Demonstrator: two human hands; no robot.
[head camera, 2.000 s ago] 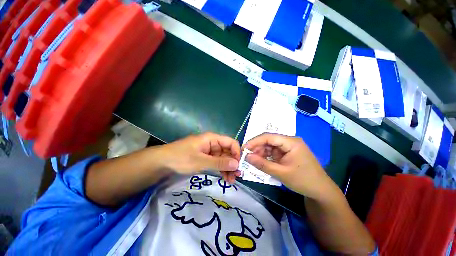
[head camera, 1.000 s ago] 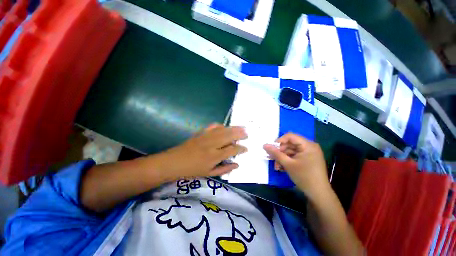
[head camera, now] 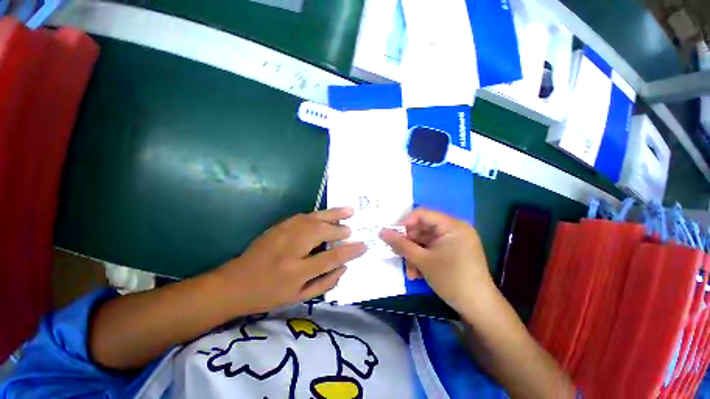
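Note:
A flat white-and-blue printed card [head camera: 370, 164] lies in front of me on the dark green table. A smartwatch [head camera: 428, 146] with a dark square face and pale strap lies across its upper part. My left hand [head camera: 300, 257] rests spread, palm down, with its fingertips on the card's left side. My right hand [head camera: 444, 257] pinches a small white label [head camera: 393, 230] between thumb and fingertips, low over the card's white half. The label partly blends with the white card, so whether it touches the card cannot be told.
Red trays stand at the left [head camera: 35, 148] and right [head camera: 615, 304], the right one with pale straps sticking up. A black flat slab [head camera: 523, 253] lies beside the right tray. White boxes [head camera: 533, 66] and sleeved boxes [head camera: 595, 117] line the belt beyond a pale rail [head camera: 226, 51].
The view has shifted, so the card and watch sit further left. My hands have gone from holding the small piece together to the left lying on the card and the right alone pinching it.

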